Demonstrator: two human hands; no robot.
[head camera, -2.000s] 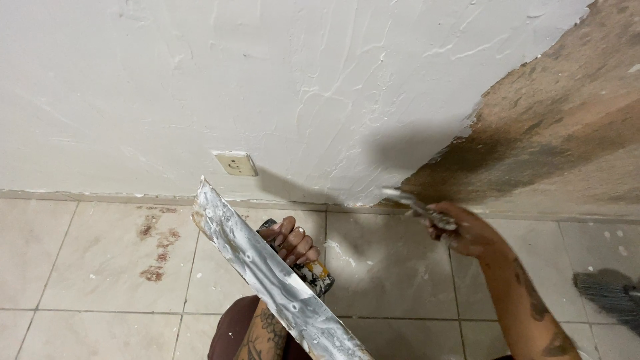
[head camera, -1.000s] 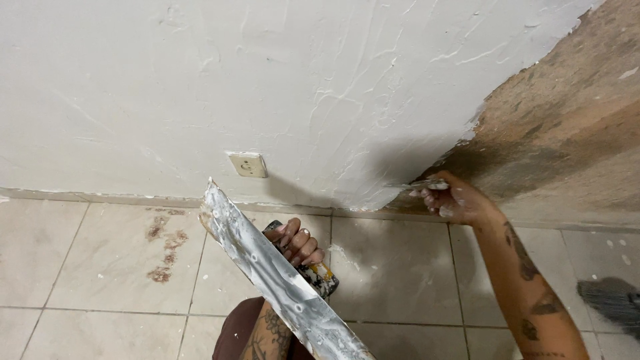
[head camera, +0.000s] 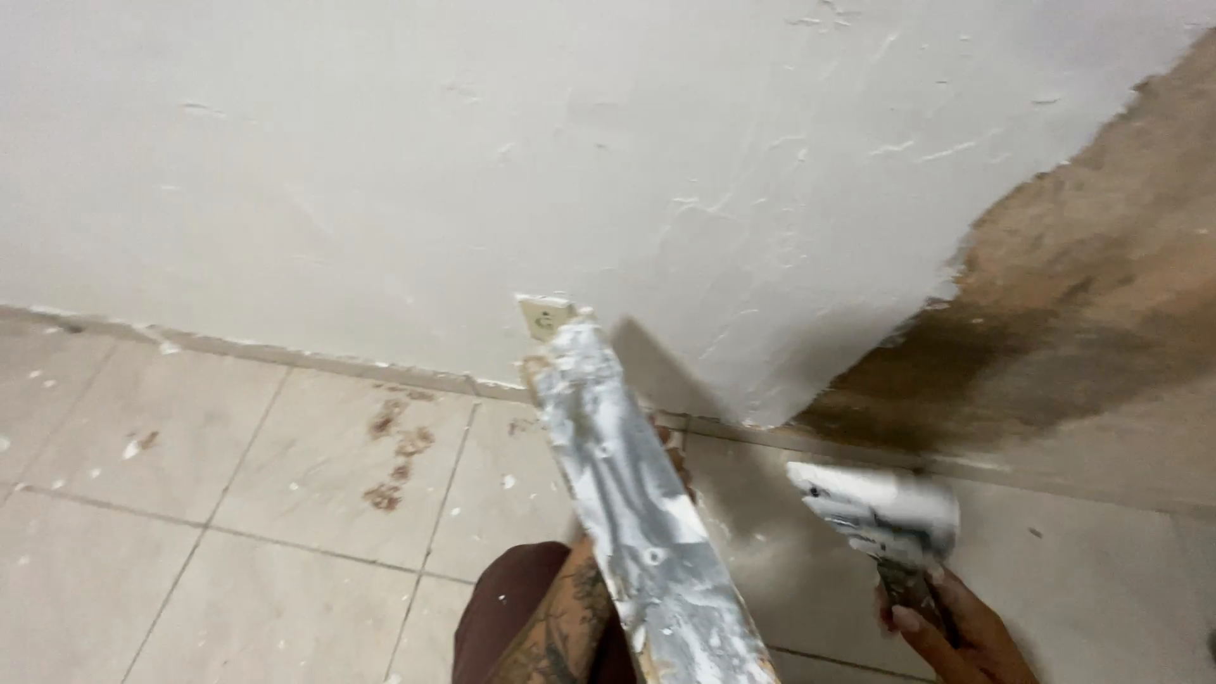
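A long, flat metal blade (head camera: 646, 513) smeared with grey-white plaster compound crosses the lower middle, its far end overlapping the wall outlet (head camera: 544, 318). Behind it my left hand (head camera: 673, 454) is mostly hidden; only a bit of the fingers shows, and the tattooed forearm runs up to it. At lower right my right hand (head camera: 950, 622) grips the dark handle of a putty knife (head camera: 879, 508), whose wide blade carries white compound and is over the floor, off the wall. White compound with ridges covers the wall (head camera: 380, 190).
On the right, bare brown plaster (head camera: 1073, 313) borders the ragged edge of the white coat. A low baseboard (head camera: 313, 359) meets the tiled floor (head camera: 313, 456), which has reddish-brown stains and white specks. My knee (head camera: 508, 598) shows at the bottom.
My right hand has come away from the wall's lower edge, down and back, with the putty knife turned blade-up in view. The long blade has swung more upright and now overlaps the outlet.
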